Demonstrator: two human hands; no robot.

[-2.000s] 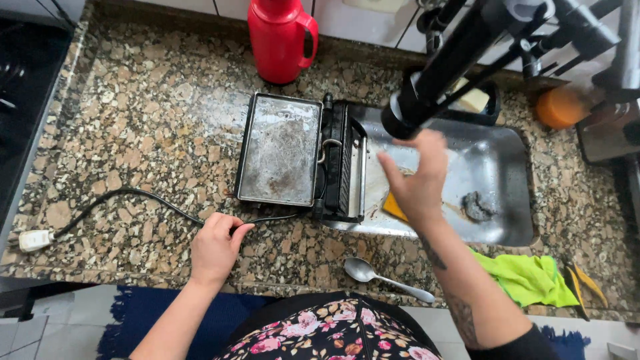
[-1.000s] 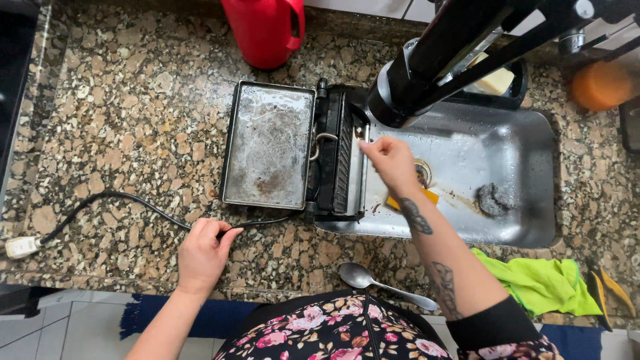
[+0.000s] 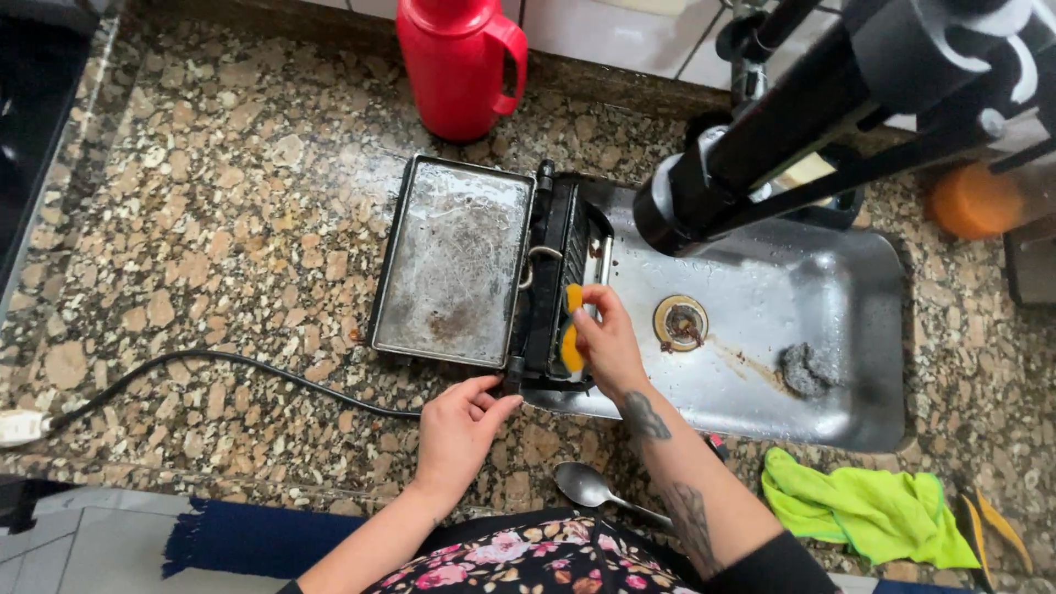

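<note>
An electric sandwich grill [image 3: 454, 264] lies opened out at the left end of the sink, one flat scratched plate facing up with brown stains. Its other half, with a ridged plate, stands steeply at the basin's edge. My right hand [image 3: 609, 342] pinches a yellow sponge [image 3: 571, 351] against that ridged side. At the grill's near hinge corner is my left hand [image 3: 469, 429], thumb and fingers close together by the black power cord [image 3: 272, 373]; whether it grips anything there is hidden.
The steel sink [image 3: 841, 330] holds a steel wool pad [image 3: 808, 370] and a drain strainer [image 3: 681, 323] with food scraps. A red thermos jug [image 3: 462, 74] stands behind the grill. A black tap-like fixture [image 3: 742, 157] overhangs the basin. Near the front lie a metal spoon [image 3: 584, 484] and a green cloth [image 3: 866, 507].
The yellow sponge, in the sink before, is now in my right hand at the ridged plate. My left hand has moved right along the cord to the grill's corner.
</note>
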